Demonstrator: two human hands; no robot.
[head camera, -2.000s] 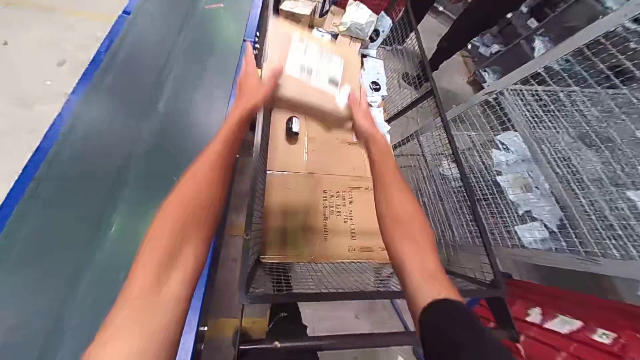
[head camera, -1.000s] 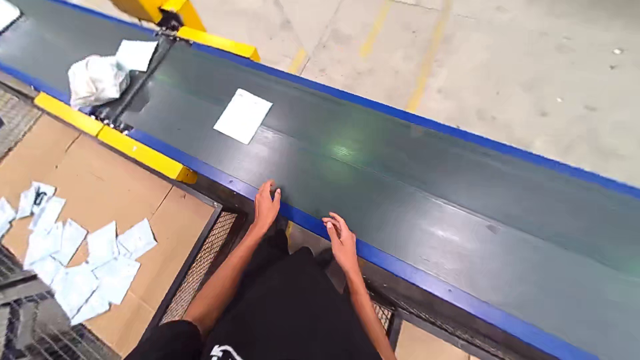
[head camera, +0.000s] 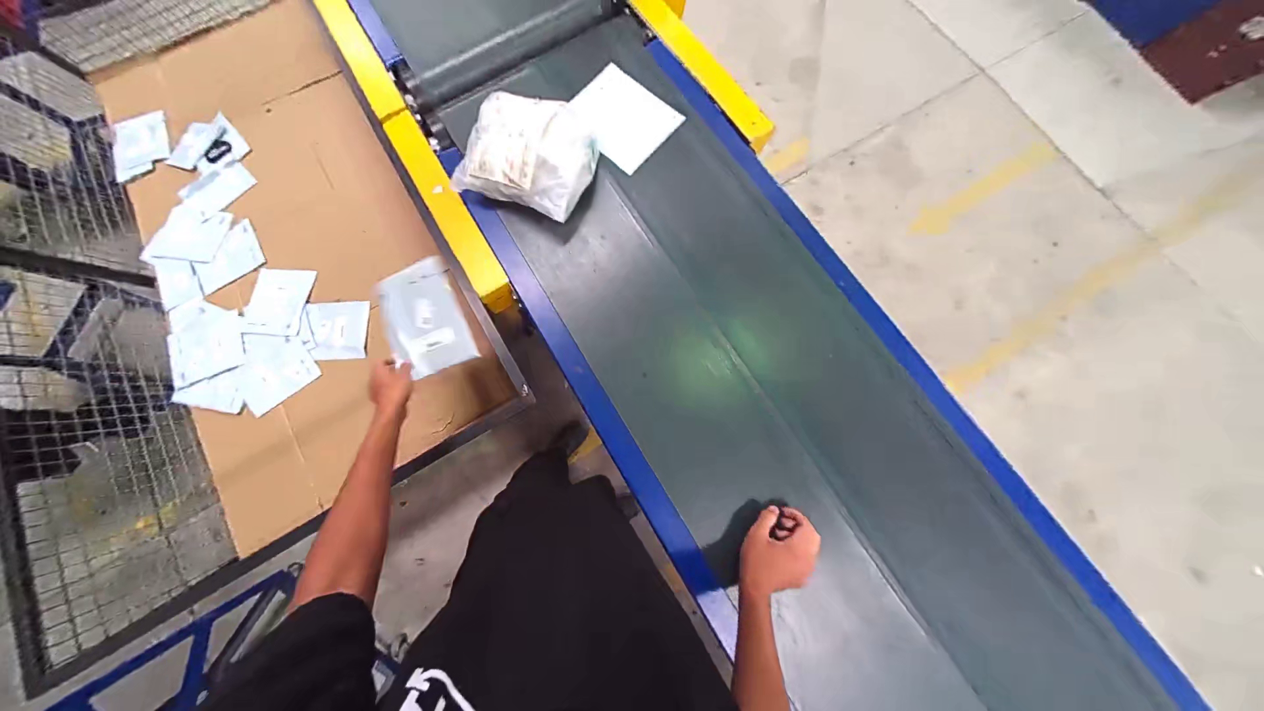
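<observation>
My left hand (head camera: 391, 383) grips the lower left corner of a flat white plastic mailer (head camera: 427, 318), slightly blurred, over the near right part of the cardboard in a wire mesh cart. My right hand (head camera: 780, 549) is curled over the dark conveyor belt (head camera: 711, 346); whether something small and dark lies inside its fingers is unclear. Farther up the belt, a bulky white plastic bag (head camera: 528, 153) lies beside a flat white packet (head camera: 626, 117). Several white mailers (head camera: 205, 341) lie spread and overlapping on the cardboard sheet (head camera: 326, 188).
Yellow guards (head camera: 449, 212) and a blue side rail (head camera: 592, 395) edge the conveyor. The cart's wire mesh wall (head camera: 89, 395) stands at the left, its dark metal rim (head camera: 454, 449) near my left arm. Concrete floor with yellow markings (head camera: 983, 188) lies to the right.
My left hand has moved from the belt's edge to over the cart and now holds a mailer. The fingers of my right hand have curled. The view has turned left.
</observation>
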